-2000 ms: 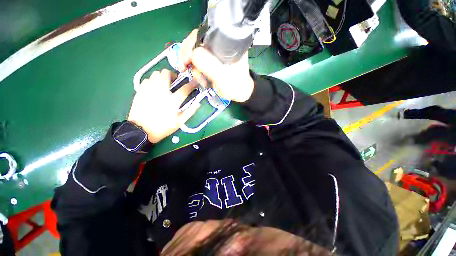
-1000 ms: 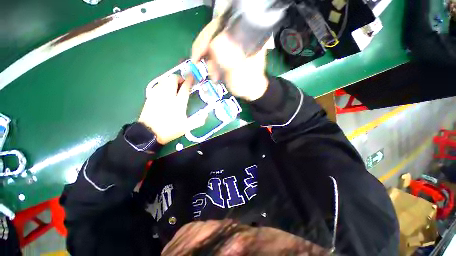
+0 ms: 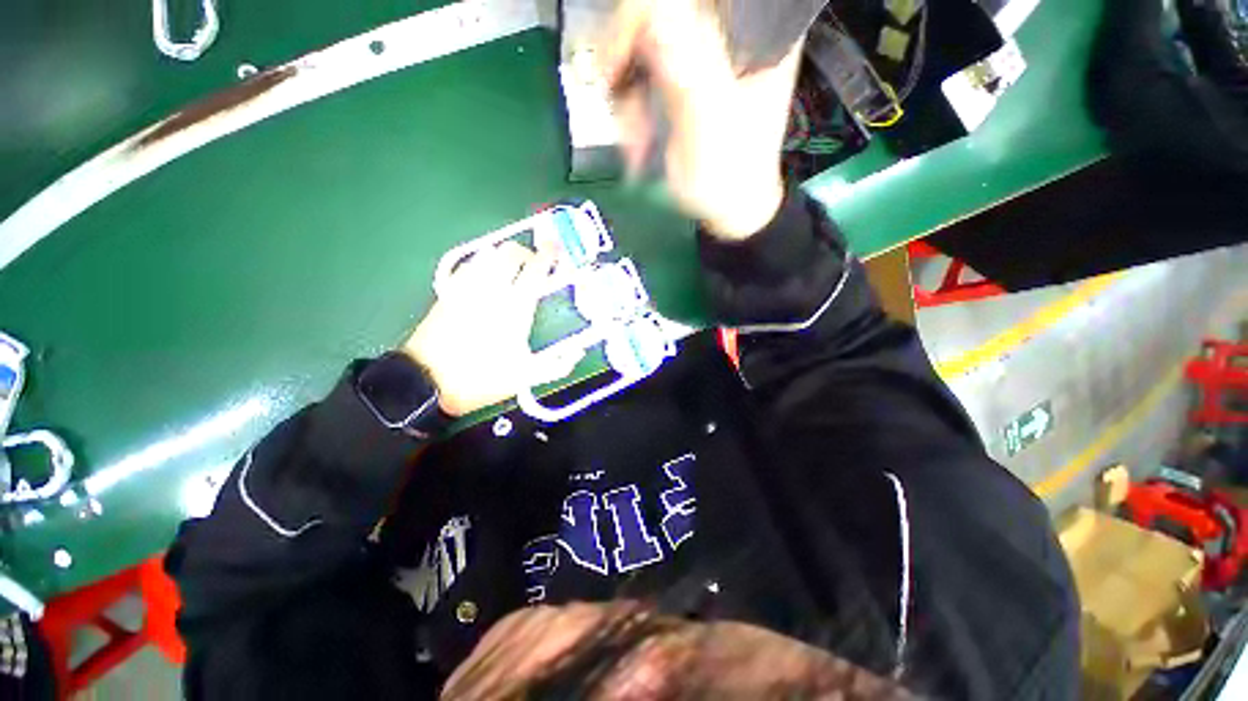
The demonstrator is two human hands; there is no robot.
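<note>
Several white loop-shaped units with blue-and-white end blocks (image 3: 580,236) lie side by side near the bench's front edge, their blocks pointing right. My left hand (image 3: 482,326), with a dark watch on the wrist, holds the loops from the left, its fingers over and between them; it hides part of the middle one. My right hand (image 3: 712,117) is blurred, beyond and right of the units, apart from them. It is around a grey electric screwdriver (image 3: 780,19), cut off by the top edge. The tool's tip cannot be seen.
A white-grey feeder box (image 3: 591,117) stands beside my right hand. Black parts with yellow wires (image 3: 876,103) lie right of it. More loops lie at the far left (image 3: 39,463) and top left (image 3: 186,28). A dark sleeve (image 3: 1143,82) is at upper right.
My right hand and the screwdriver have moved up and right, away from the units toward the feeder box. My left hand and the units have shifted right and slightly down in the picture.
</note>
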